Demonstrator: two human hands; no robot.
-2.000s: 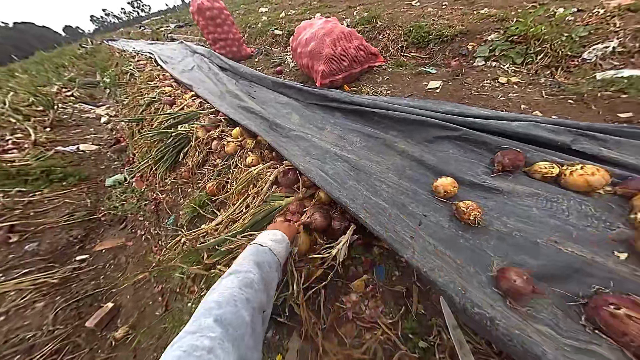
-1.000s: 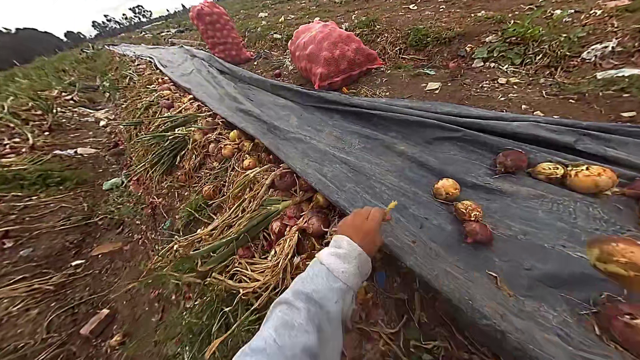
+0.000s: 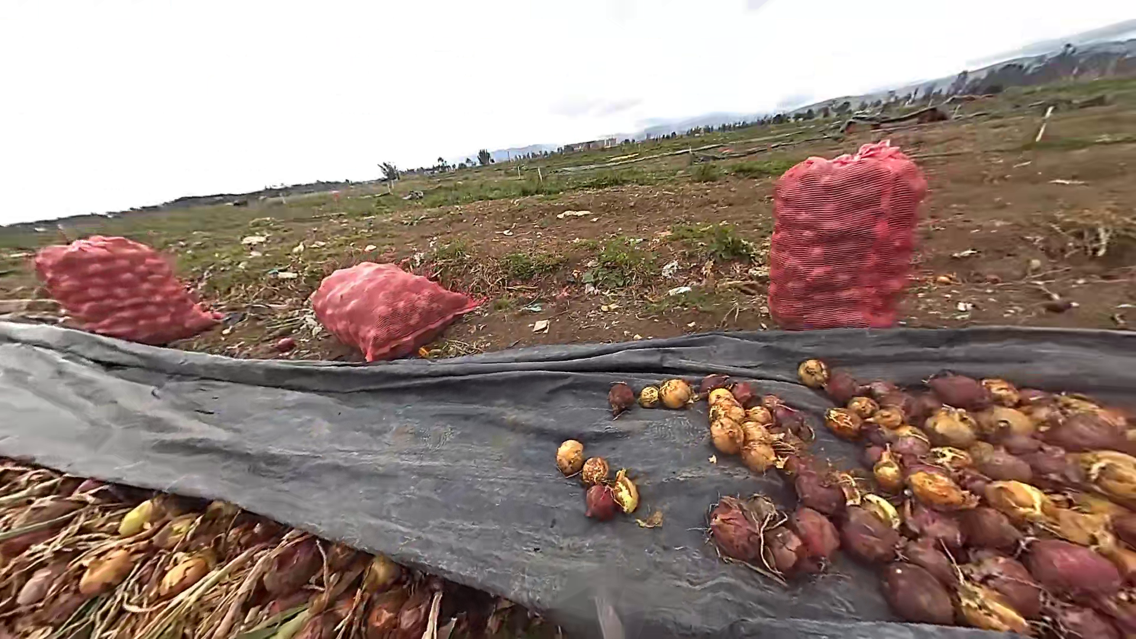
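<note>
Neither my left hand nor my right hand is in view now. A dark plastic sheet (image 3: 373, 479) runs across the ground before me. On its right side lies a large spread of red and yellow onions (image 3: 941, 532). A small group of onions (image 3: 597, 479) sits apart near the sheet's middle. Below the sheet at the lower left are unsorted-looking onions (image 3: 182, 572) among dry stalks and green leaves. At the bottom edge a blurred, pale pointed shape (image 3: 609, 617) shows, too unclear to name.
Behind the sheet, a red mesh sack of onions (image 3: 843, 240) stands upright at right. Another mesh sack (image 3: 386, 309) lies near the middle and a third mesh sack (image 3: 120, 288) leans at far left. Bare soil and weeds stretch beyond.
The view has swung up and to the right, and the hand seen at the sheet's edge has left it. A yellow and red onion now lies beside the small group.
</note>
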